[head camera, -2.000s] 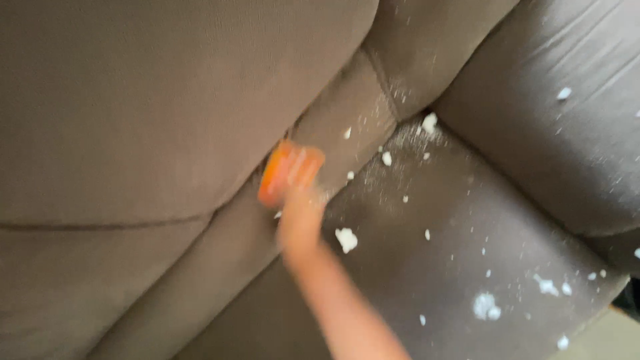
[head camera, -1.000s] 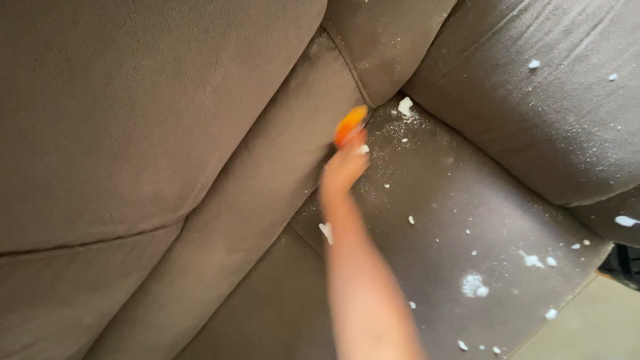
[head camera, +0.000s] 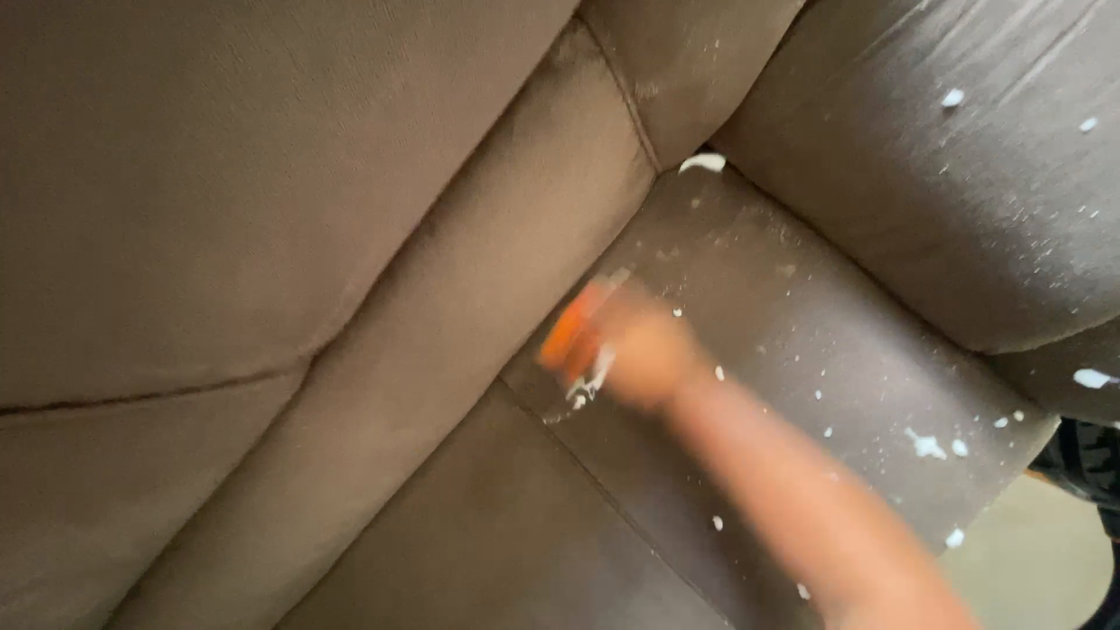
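Note:
My right hand point(head camera: 643, 350), blurred by motion, is closed around an orange scrubber point(head camera: 573, 332) whose exact kind is too blurred to tell. White foam clings beside the scrubber and the fingers. Both are at the back edge of a grey-brown sofa seat cushion point(head camera: 787, 306), close to the crease with the backrest. A foam blob point(head camera: 704, 163) lies at the inner corner, and more white foam point(head camera: 926, 444) dots the seat towards its front edge. My left hand is out of view.
The large backrest cushion point(head camera: 219, 175) fills the left. At the upper right the sofa's armrest point(head camera: 892, 175) carries foam specks. Pale floor point(head camera: 1024, 551) and a dark object point(head camera: 1085, 455) show past the seat's edge at the lower right.
My right hand, with the orange scrubber in it, has moved from near the inner corner down along the crease between seat and backrest.

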